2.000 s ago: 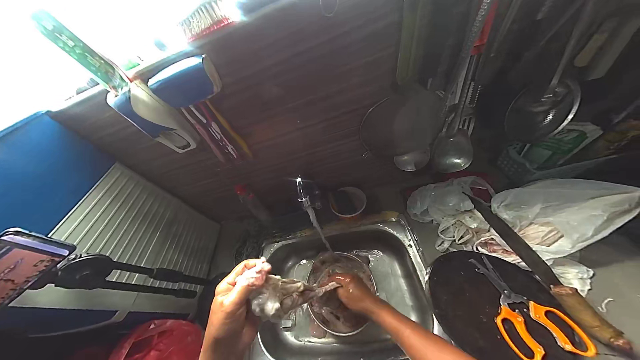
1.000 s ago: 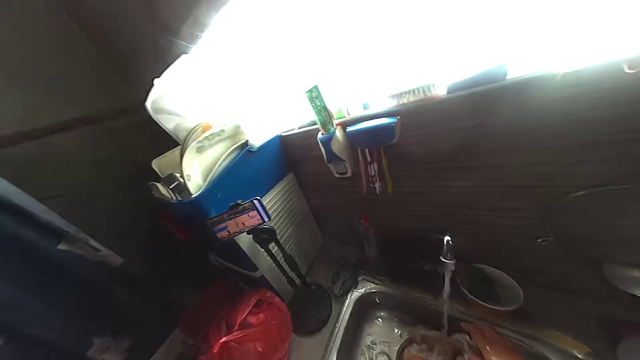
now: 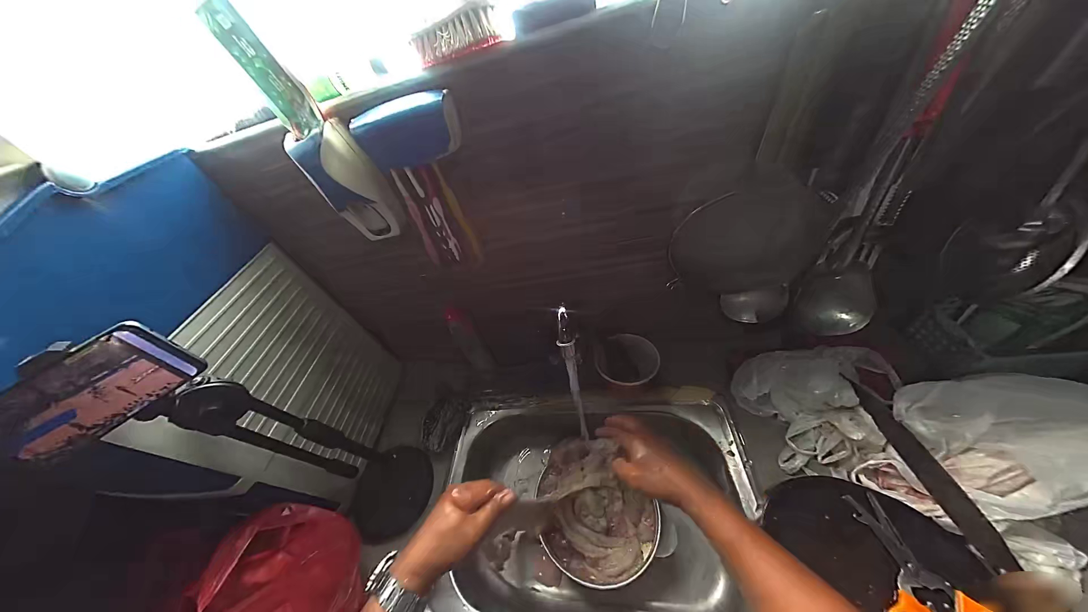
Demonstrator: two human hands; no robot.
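Water runs from a faucet (image 3: pixel 566 331) into a round metal bowl (image 3: pixel 650 557) in the stainless steel sink (image 3: pixel 731 442). Pale, slimy, folded material (image 3: pixel 599 527), looking like raw animal innards, fills the bowl. My left hand (image 3: pixel 459 523), with a metal watch or bracelet at the wrist, is at the bowl's left with its fingers closed on one end of a pale strip of this material. Over the bowl's upper right, beside the stream, my right hand (image 3: pixel 650 459) touches the material with fingers partly spread; whether it grips any is unclear.
At right, orange-handled scissors (image 3: pixel 914 569) lie on a dark round board (image 3: pixel 816 527), near a large knife (image 3: pixel 935 484) and plastic bags (image 3: pixel 1003 433). A phone on a black stand (image 3: pixel 395 493) and a red bag (image 3: pixel 285 561) are at left. A cup (image 3: pixel 627 359) stands behind the sink.
The view swung left, then back to the sink. Two seconds ago my left hand held a bunched piece up left of the bowl; now a strip stretches from it toward the bowl.
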